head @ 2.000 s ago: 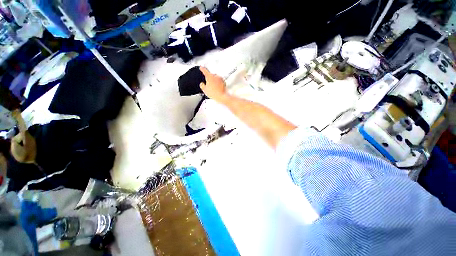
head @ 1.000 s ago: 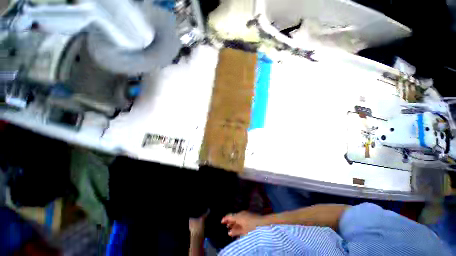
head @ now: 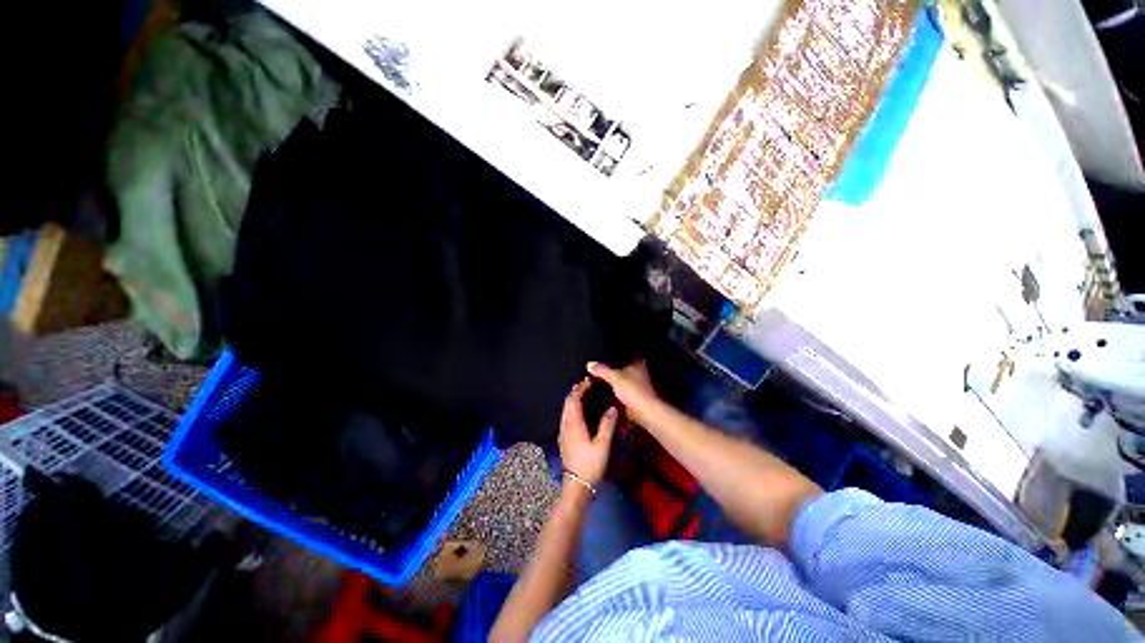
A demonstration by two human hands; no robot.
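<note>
My left hand (head: 584, 440), with a thin band at the wrist, and my right hand (head: 630, 387) are close together below the table edge. Their fingers curl around a small piece of black fabric (head: 599, 401) between them. A large black fabric heap (head: 440, 276) lies behind and left of the hands. It blends with the piece, so whether they are joined cannot be told. A blue plastic crate (head: 286, 525) on the floor at lower left holds black fabric.
The white machine table (head: 703, 75) crosses the top right, with cardboard (head: 791, 138) and blue tape (head: 885, 113) on it. A white sewing machine (head: 1092, 358) is at the right edge. Green cloth (head: 188, 163) is at upper left; a white wire basket (head: 101, 433) stands left of the crate.
The view has swung left and down to the floor crate. My left hand has come fully into view, and both hands are now together at the black piece. The right hand has left the table.
</note>
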